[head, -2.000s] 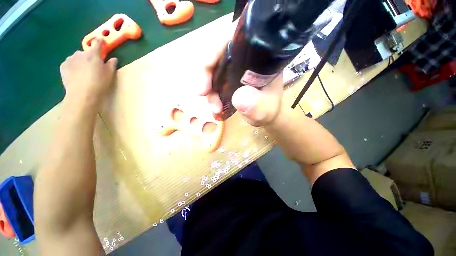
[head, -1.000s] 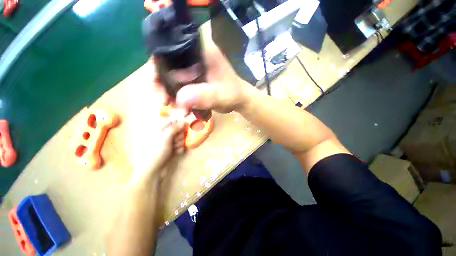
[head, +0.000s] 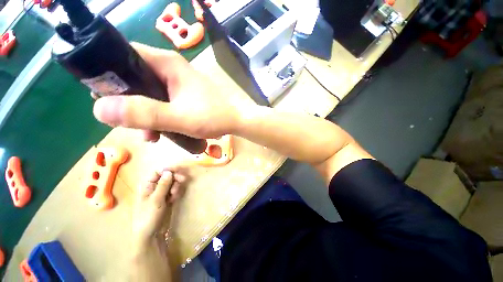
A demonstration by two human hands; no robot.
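My right hand (head: 187,102) grips the thick black electric screwdriver (head: 124,66), tilted with its top to the upper left. Its lower end is over an orange housing (head: 223,151) on the cardboard-covered bench (head: 193,215). The screwdriver and hand hide part of this housing; the driver bit is not visible. My left hand (head: 162,187) is just below and left of it, fingers curled with the tips close together; whether it holds anything small cannot be told. A second orange housing (head: 113,179) lies on the bench to the left.
A blue bin (head: 58,261) is cut off at the lower left, orange plastic beside it. The green conveyor (head: 60,121) carries more housings (head: 179,27). A screw feeder (head: 273,66) stands beyond my right hand. Tiny pale rings line the near edge. Cartons (head: 441,176) stand at right.
A housing my left hand touched on the belt now lies on the bench. My left hand came to the nearer housing, then drew back slightly. The screwdriver's top has swung left.
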